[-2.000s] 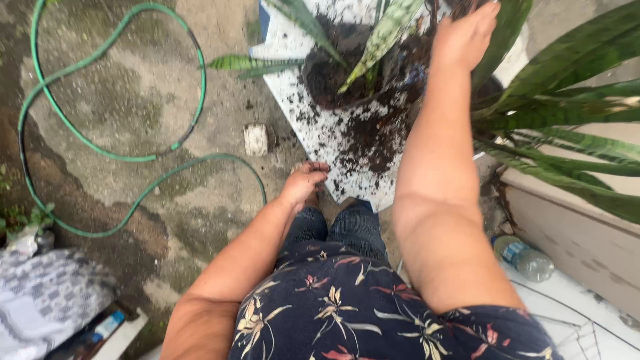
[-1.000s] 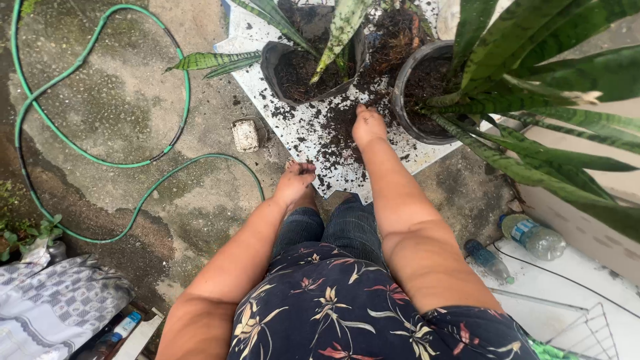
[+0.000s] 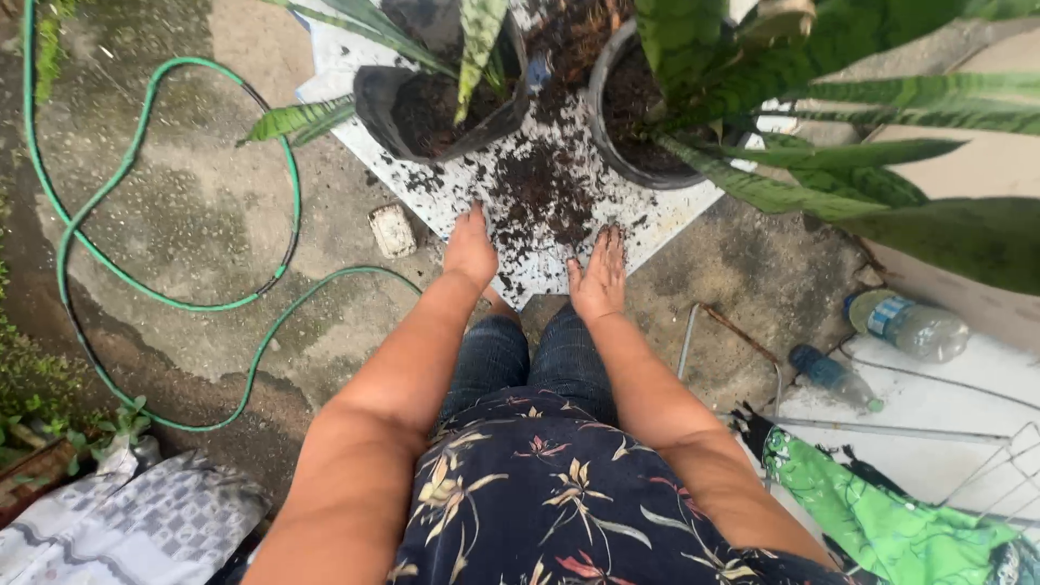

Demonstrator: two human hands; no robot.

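My left hand [image 3: 471,248] is at the near left edge of a white sheet [image 3: 544,272] strewn with dark soil [image 3: 540,191]. Its fingers point forward and nothing shows in it. My right hand [image 3: 600,272], palm partly turned up and fingers soiled, is at the sheet's right side and holds nothing. Beyond the left hand is a black plastic grow bag [image 3: 390,134] with soil and a snake plant. A round dark pot [image 3: 605,130] with a larger snake plant [image 3: 707,97] stands beyond the right hand. More soil with roots lies between the two containers.
A green hose [image 3: 296,179] loops over the concrete at left. A whitish block [image 3: 392,231] lies beside the sheet. At right are a large plastic bottle [image 3: 914,325], a smaller bottle [image 3: 833,375], a metal wire frame [image 3: 894,431] and green cloth [image 3: 877,512]. Patterned cloth [image 3: 162,520] lies lower left.
My right hand has come back from the far soil between the containers to the sheet's near right side. My left hand has moved a little forward onto the sheet's edge, its fingers straighter.
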